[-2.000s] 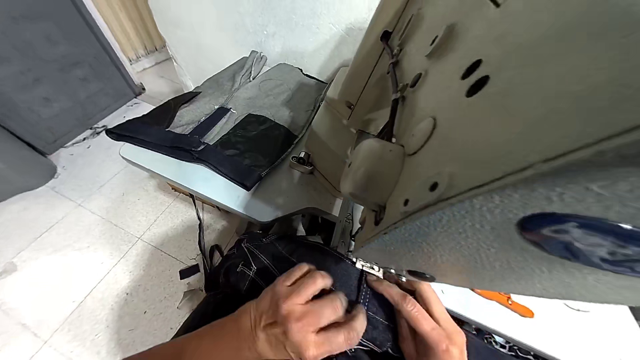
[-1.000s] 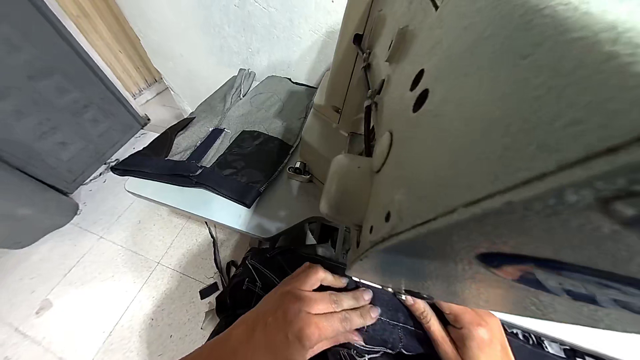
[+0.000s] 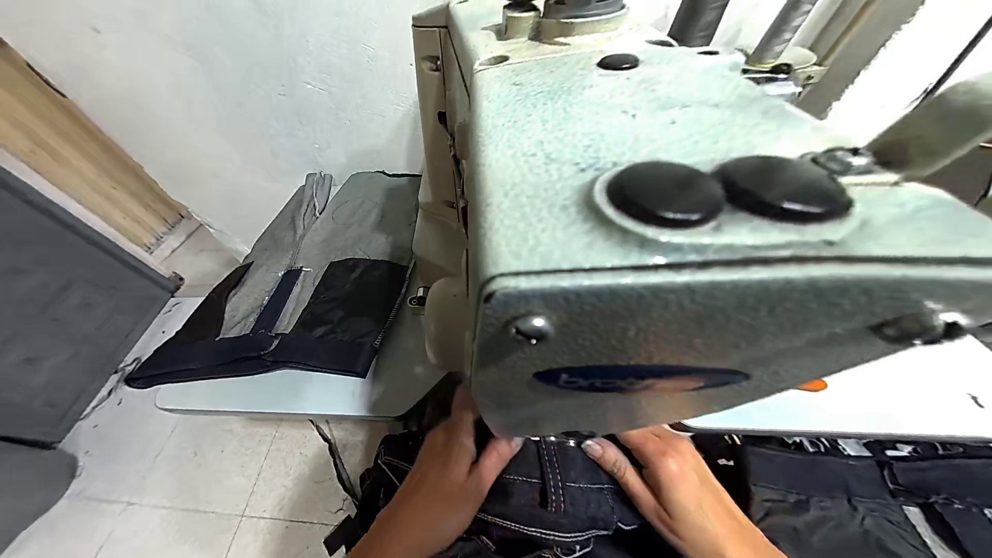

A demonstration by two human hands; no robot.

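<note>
A dark denim garment (image 3: 535, 496) with pale topstitching lies under the head of a Brother industrial sewing machine (image 3: 604, 333). On the garment's left part rests my left hand (image 3: 453, 469), its thumb on the cloth near the machine's lower edge and its fingertips partly hidden by the machine. My right hand (image 3: 659, 469) presses the same garment on the right, thumb turned inward, other fingertips partly out of sight. Between the thumbs runs a double-stitched seam. The needle area is hidden behind the machine head.
Another garment piece (image 3: 341, 302), grey and dark, lies on the table's left part (image 3: 271, 395). More dark garments (image 3: 837, 480) are at the lower right. An orange object (image 3: 812, 384) shows on the white tabletop at right. A grey door (image 3: 70, 310) stands at far left.
The view has shifted so that the machine's top now shows. My left hand, earlier laid across the garment with fingers bent, now reaches forward at the machine's lower left edge.
</note>
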